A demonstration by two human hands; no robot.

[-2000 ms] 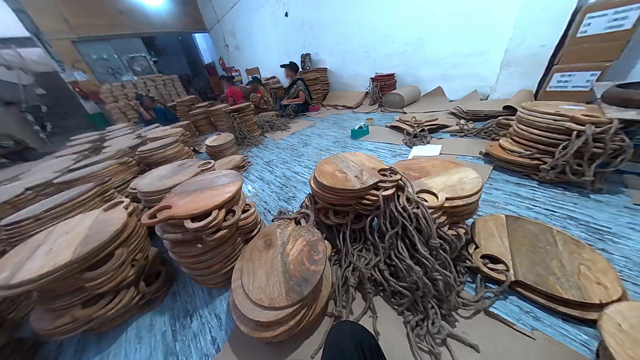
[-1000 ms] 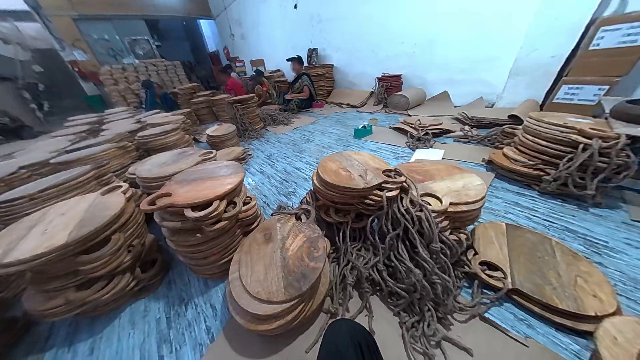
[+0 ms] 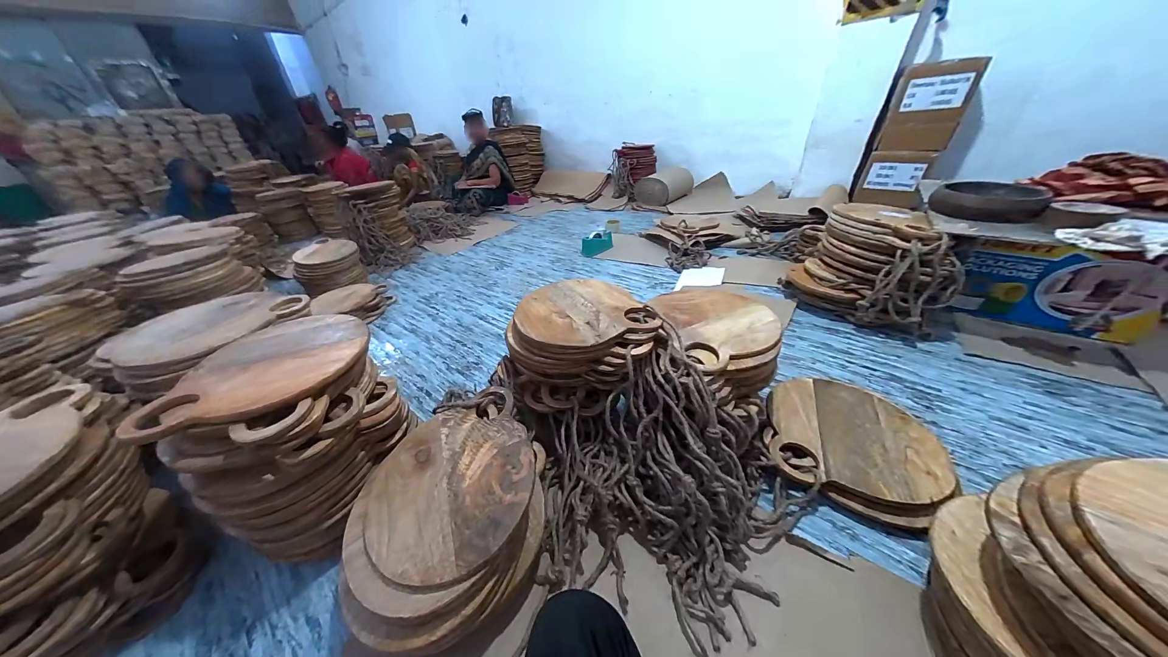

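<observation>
Neither of my hands is in the head view; only a dark-clothed knee (image 3: 582,625) shows at the bottom edge. In front of it stands a stack of round wooden boards with ring handles (image 3: 575,319), and a thick tangle of knotted brown rope (image 3: 675,456) hangs from the handles down to the cardboard. Another round-board stack (image 3: 730,328) stands directly behind at the right. Nearer, at the lower left of centre, several boards lean in an overlapping pile (image 3: 447,511). To the right lies a low pile of two-toned boards (image 3: 858,447).
Tall board stacks (image 3: 274,456) crowd the left side. More boards (image 3: 1095,538) fill the lower right corner. A roped stack (image 3: 867,265) and a printed box (image 3: 1058,283) stand farther right. A green tape dispenser (image 3: 597,243) sits on the floor. People sit near the back wall, one (image 3: 484,169) beside stacks.
The view has turned somewhat to the right, bringing the printed box and more boards at lower right into sight. Among the boards and rope nearby, nothing has plainly moved.
</observation>
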